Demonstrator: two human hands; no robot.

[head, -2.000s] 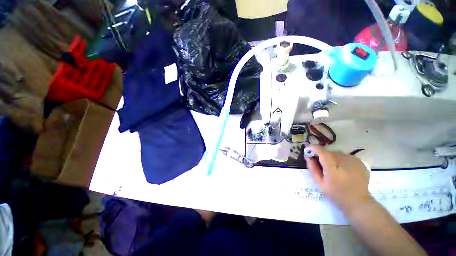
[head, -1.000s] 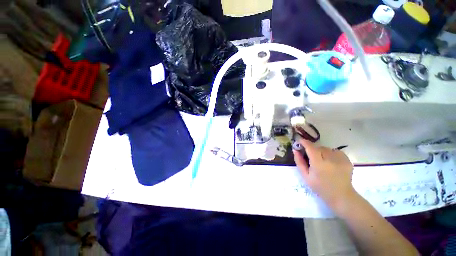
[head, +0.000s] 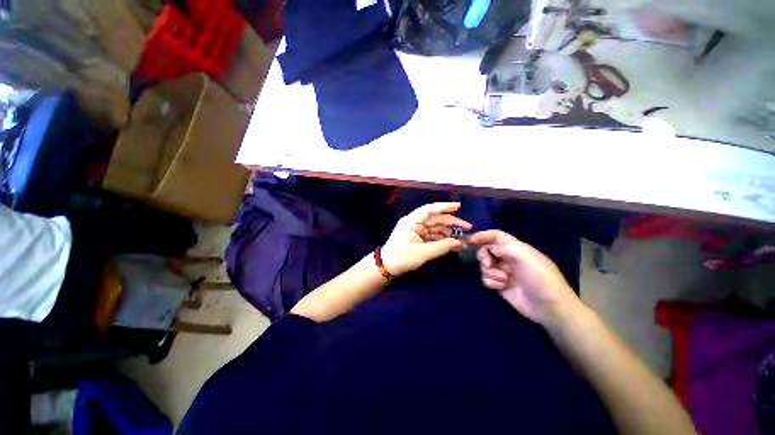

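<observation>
My left hand (head: 422,240), with a reddish-brown bracelet, is in front of the white tabletop's edge, over my lap. Its fingertips hold a tiny metal item, perhaps a bobbin or bobbin case (head: 457,232). My right hand (head: 520,273) meets it from the right; its thumb and index finger touch the same item, the other fingers curled. The sewing machine (head: 722,85) stands on the white table (head: 459,161) at the upper right, partly cut off. Scissors with red-brown loops (head: 606,81) lie on its bed.
Navy cut pieces (head: 365,98) lie on the table's left part. A black plastic bag (head: 433,30) is behind them. A cardboard box (head: 183,144) and a red basket (head: 197,38) stand at the left. Dark cloth (head: 285,242) hangs below the table. A person's white garment (head: 30,263) shows at far left.
The view has tilted down. My right hand has moved from the machine bed to the front of the table. My left hand has come into view, and both hands meet at the tiny item.
</observation>
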